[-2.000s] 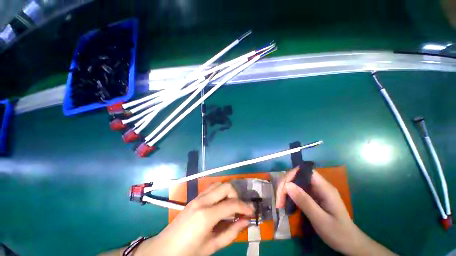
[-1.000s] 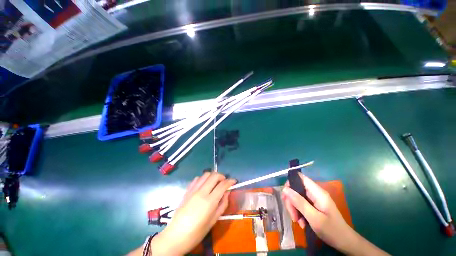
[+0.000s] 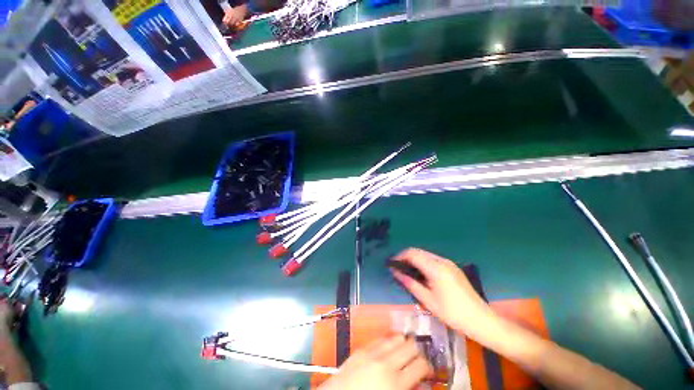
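A two-leg white cable (image 3: 281, 362) lies left of the orange board (image 3: 326, 335), its red connector (image 3: 212, 346) at the left end. The upper leg's wire tip rests at the board's left black strip. The lower leg runs into my left hand (image 3: 386, 367), which is closed on it over the grey-taped fixture (image 3: 440, 343); the leg's tip is hidden. My right hand (image 3: 441, 293) is above the board's back edge, shut on a black pen-like tool (image 3: 407, 268), near the loose black parts (image 3: 377, 231).
White cables (image 3: 327, 217) with red connectors lie beside a blue bin (image 3: 253, 179) of black parts. A second blue bin (image 3: 81, 234) and more cables are at left. Two cable legs (image 3: 620, 263) lie at right. Instruction sheets (image 3: 129, 65) hang at upper left. Another person's hand (image 3: 234, 15) shows beyond.
My right hand has moved from the board's right side up toward the loose black parts. My left hand has moved right onto the fixture. The upper leg has swung down. The view has tilted up.
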